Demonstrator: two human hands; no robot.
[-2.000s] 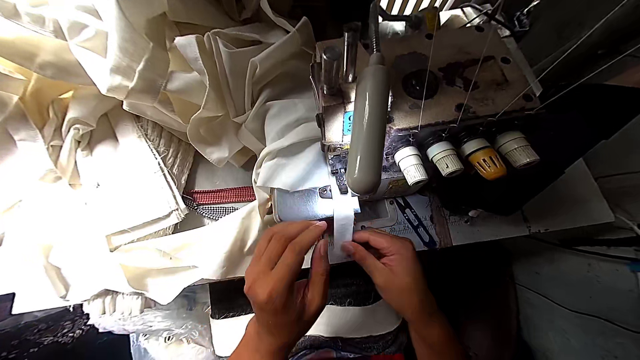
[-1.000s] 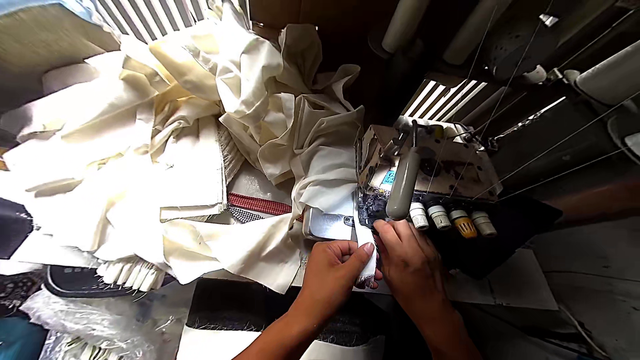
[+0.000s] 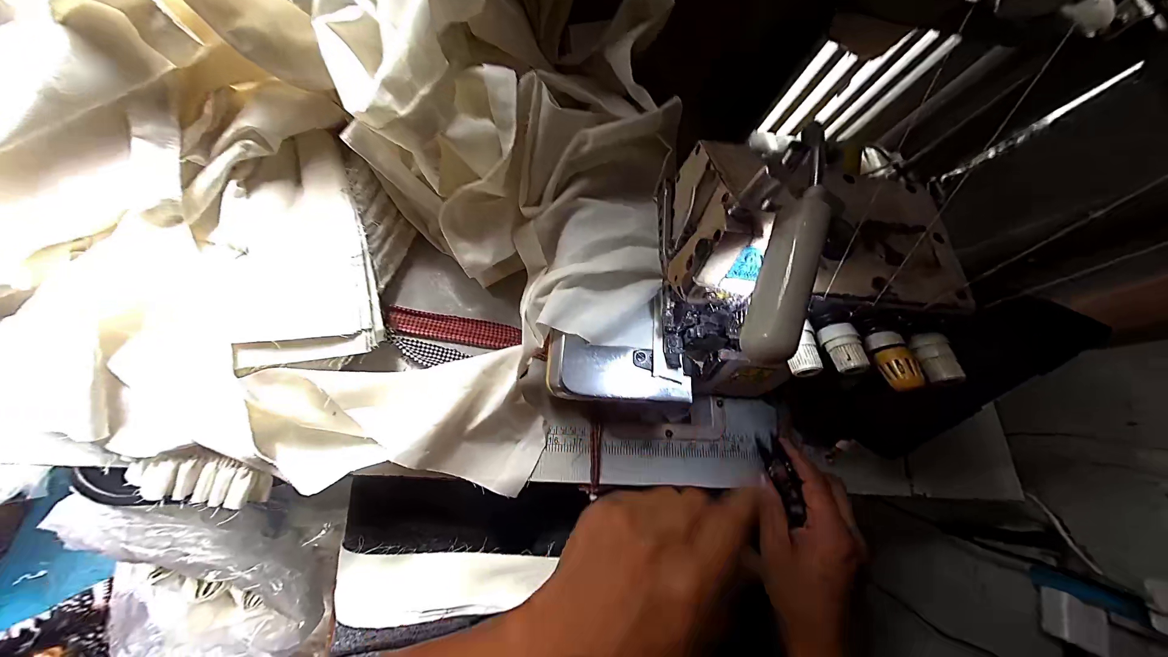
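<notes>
My right hand (image 3: 812, 547) is closed on a small dark pair of thread snips (image 3: 783, 479), their tips pointing up over the machine table's right part. Beside it my left hand (image 3: 648, 547) is blurred, its fingers reaching toward the right hand; whether it holds anything is hidden. Above both hands stands an overlock sewing machine (image 3: 821, 237) with a grey lamp (image 3: 789, 283) and a shiny metal cloth plate (image 3: 620, 370). Cream fabric (image 3: 411, 420) runs up to the plate's left side. A metal ruler (image 3: 675, 449) lies along the table's front edge.
Heaped cream cloth (image 3: 493, 155) and a stack of cut cream pieces (image 3: 292, 255) fill the left side. Red checked strips (image 3: 452, 327) lie between stack and machine. Tension knobs (image 3: 899, 360) line the machine's front. A plastic bag (image 3: 219, 557) sits at lower left.
Both hands have moved away from the machine's plate, where they held a pale strip. The snips, lying on the table two seconds ago, are now in my right hand. The view has shifted.
</notes>
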